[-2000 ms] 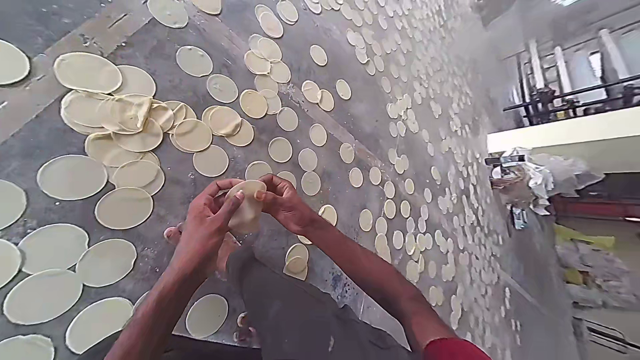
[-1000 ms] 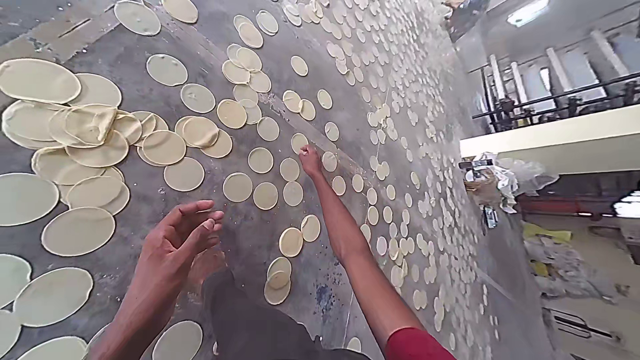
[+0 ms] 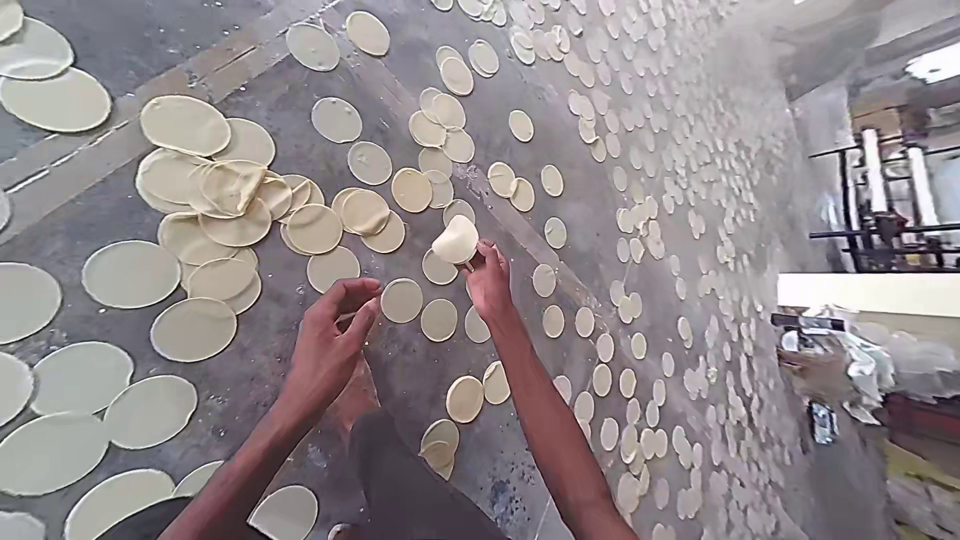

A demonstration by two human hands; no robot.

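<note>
My right hand (image 3: 489, 283) grips a pale, thin dough disc (image 3: 456, 240) by its lower right edge, raised over the floor. The disc is bent, with its upper left side curling. To the left, my left hand (image 3: 334, 341) is held with fingers curved and thumb apart, nothing between them. Close to its fingertips a flat round disc (image 3: 402, 301) lies on the grey floor. Several more discs lie around both hands, and an overlapping cluster (image 3: 236, 221) with a folded disc on top is left of them.
Many discs (image 3: 675, 225) cover the floor toward the right and far side. Larger discs (image 3: 54, 454) lie at the lower left. My leg in dark trousers (image 3: 405, 480) extends between my arms. Plastic bags (image 3: 862, 360) and a metal rack (image 3: 885, 195) stand at the right edge.
My right hand, which was reaching down to the floor a second ago, now holds a disc raised nearer my left hand. Two seconds ago both hands were together at a disc.
</note>
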